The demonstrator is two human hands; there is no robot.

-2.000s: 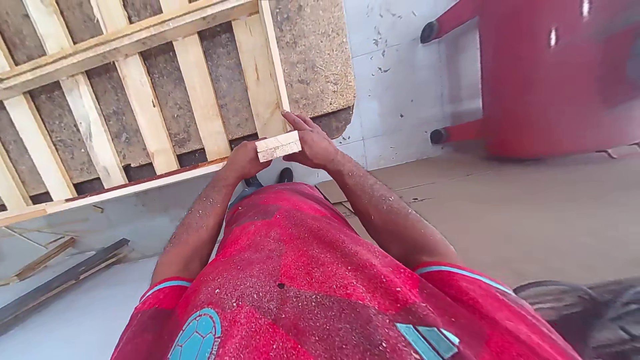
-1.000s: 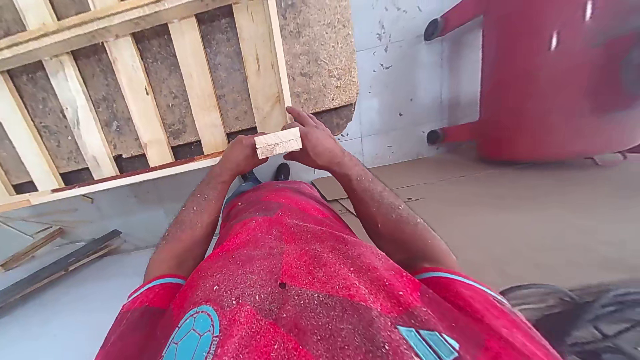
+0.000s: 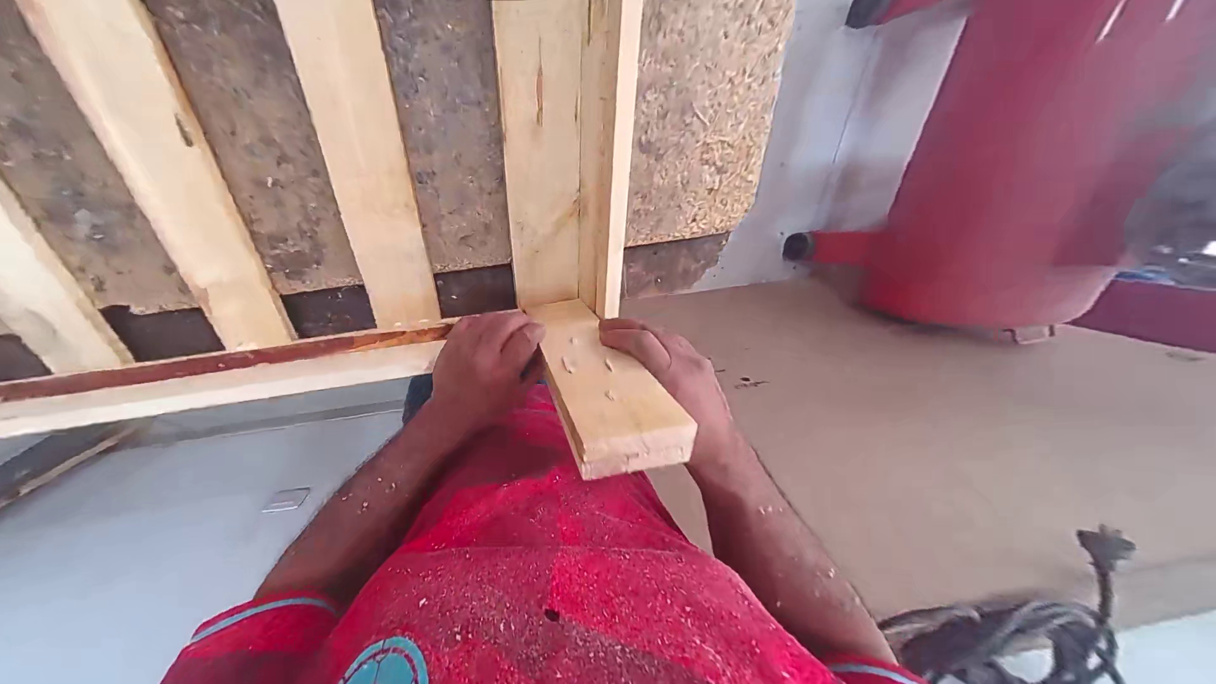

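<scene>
A short wooden board assembly [image 3: 613,380], seemingly two boards laid face to face, stands at the corner of a slatted wooden frame [image 3: 218,375], its end grain toward me and wood chips on its face. My left hand [image 3: 484,366] grips its left edge, close to the frame's front rail. On its right edge my right hand [image 3: 674,380] is closed, fingers curled over the side. Pale slats [image 3: 351,161] run away from the front rail, with an upright side rail [image 3: 613,152] at the right.
Chipboard [image 3: 703,142] lies under the frame. A red cylindrical tank [image 3: 988,171] with black-capped legs stands at the right, on a brown floor covering [image 3: 902,427]. A dark coiled cable or rope [image 3: 1016,636] lies at the lower right. Pale floor [image 3: 209,532] shows at the left.
The board, seen nearly end-on before, now tilts so its broad face shows. Both hands have stayed on its sides. The view has come much closer to the frame corner.
</scene>
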